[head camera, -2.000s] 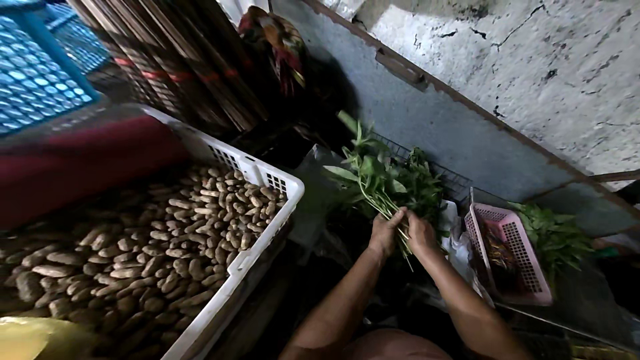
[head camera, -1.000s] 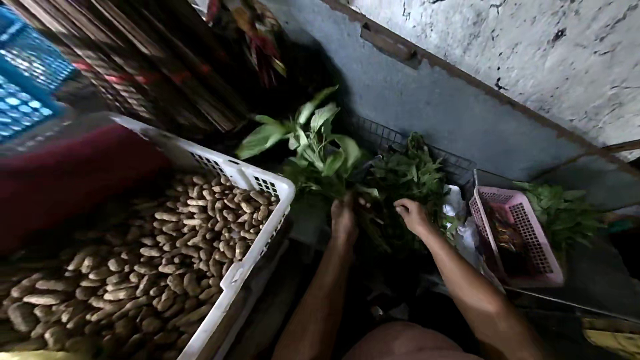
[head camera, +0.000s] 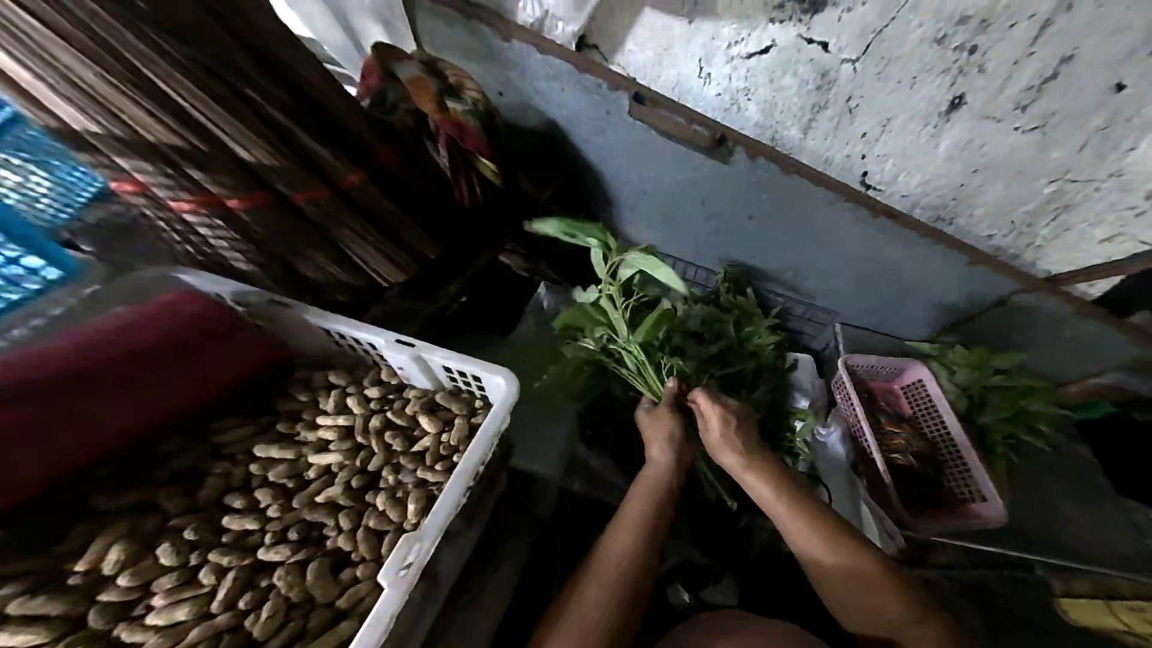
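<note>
Near the middle of the view, my left hand (head camera: 664, 428) is closed around the stems of a bunch of leafy greens (head camera: 625, 315). The leaves point up and away from me, and stem ends hang below my hands. My right hand (head camera: 723, 429) is at the same stems, its thumb and fingertips drawn together close to my left hand; whether it grips a stem is not clear. Behind and to the right of the bunch lies a pile of darker leafy greens (head camera: 742, 333).
At left, a white plastic crate (head camera: 499, 387) holds peanuts (head camera: 333, 486) beside a dark red cloth-like roll (head camera: 135, 378). Bundled sticks (head camera: 207, 135) lean behind it. A pink plastic basket (head camera: 976, 486) and more greens (head camera: 999, 387) are at right, below a cracked wall (head camera: 900, 117).
A second ago my right hand was apart from my left over the darker greens; now both are together at the stems. The bunch's leaves have shifted and look narrower.
</note>
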